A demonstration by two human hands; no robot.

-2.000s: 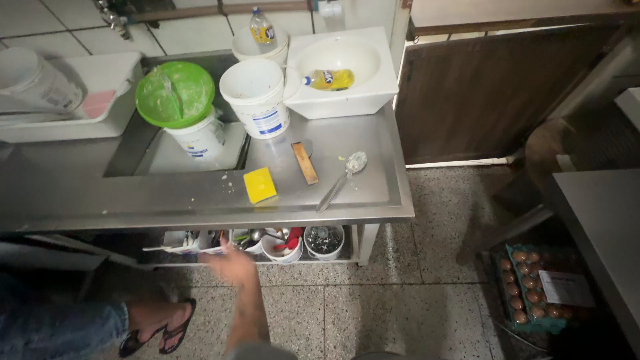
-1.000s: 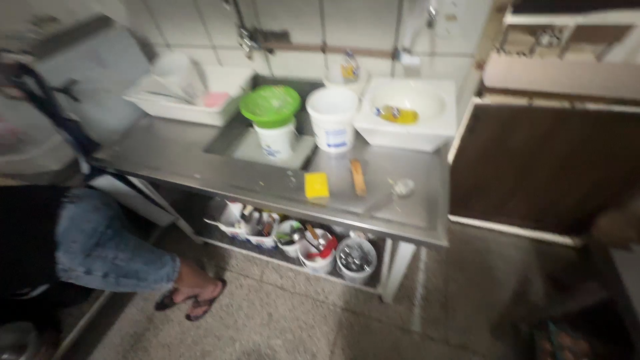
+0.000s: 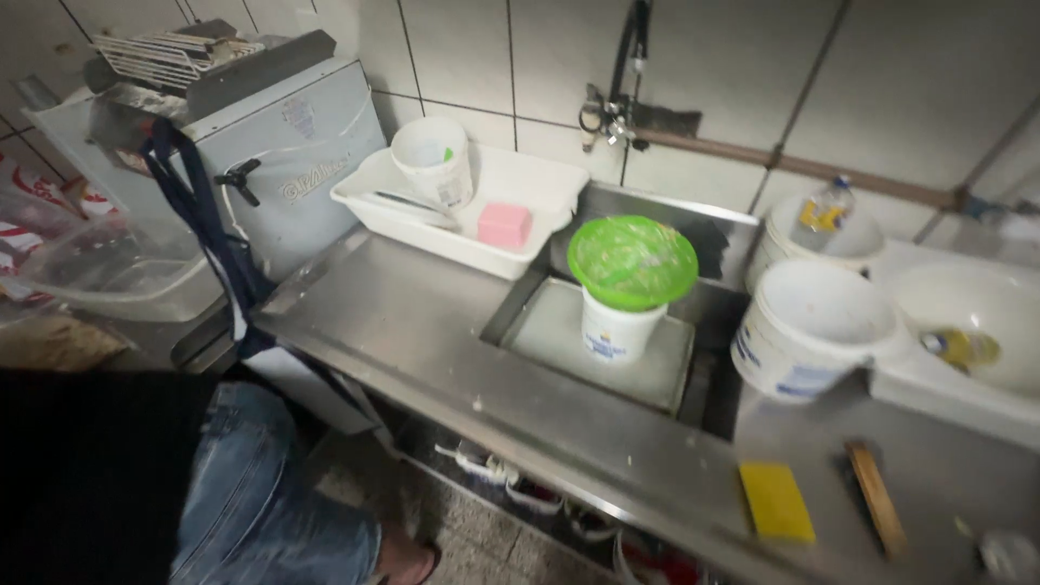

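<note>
Neither my left hand nor my right hand shows in the head view now. A green plastic bowl with residue inside sits on a white plastic bucket in the steel sink. To the right are a larger white bucket and a white basin with a bottle of yellow liquid lying in it. On the steel counter, near its front edge, lie a yellow sponge and a wooden-backed object. A blurred, pale rounded object is at the lower right.
A white tray holds a white bucket and a pink block. A wall tap hangs above the sink. A person in jeans stands at the lower left, before a grey machine. Filled containers sit under the counter.
The view has swung left and come closer to the sink. The hand seen over the floor two seconds ago is out of view. The grey machine shows more fully.
</note>
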